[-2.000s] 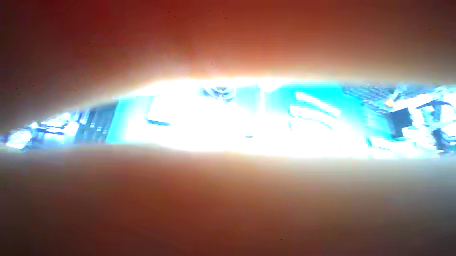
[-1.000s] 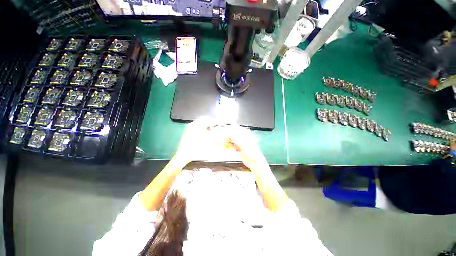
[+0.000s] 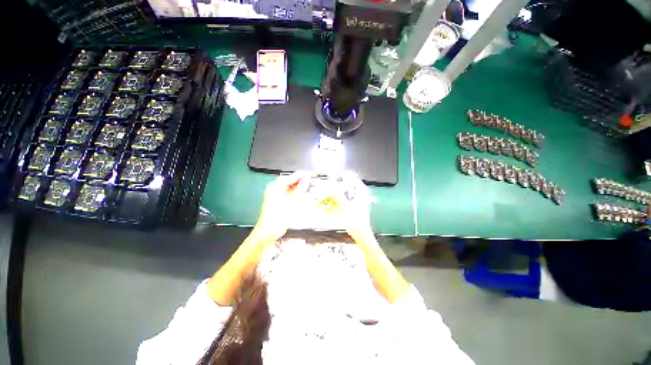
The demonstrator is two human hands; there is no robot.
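My left hand (image 3: 277, 207) and my right hand (image 3: 358, 210) are at the bench's front edge, just before the black microscope base plate (image 3: 282, 135). Both are strongly overexposed, so the fingers are hard to make out. Between them is a bright white sheet (image 3: 310, 215) with small orange-yellow pieces (image 3: 328, 203) and a red spot near my left fingers. Small greyish detail shows by my right fingertips; I cannot tell whether it is a held module. The black microscope (image 3: 348, 71) stands over the plate, with a bright light spot below its lens.
Stacked black blister trays (image 3: 153, 196) with modules stand at left. A lit smartphone (image 3: 272, 77) and a white wipe (image 3: 241, 100) lie behind the plate's left side. A round pale container (image 3: 427, 89) is right of the microscope. Modules (image 3: 500, 146) stand in rows at right. A monitor (image 3: 235, 10) is behind.
Two seconds ago, blurred reddish-brown shapes covered most of the view; they are gone. Since one second ago, my hands show slightly farther apart, with more detail visible between them. The view has shifted slightly.
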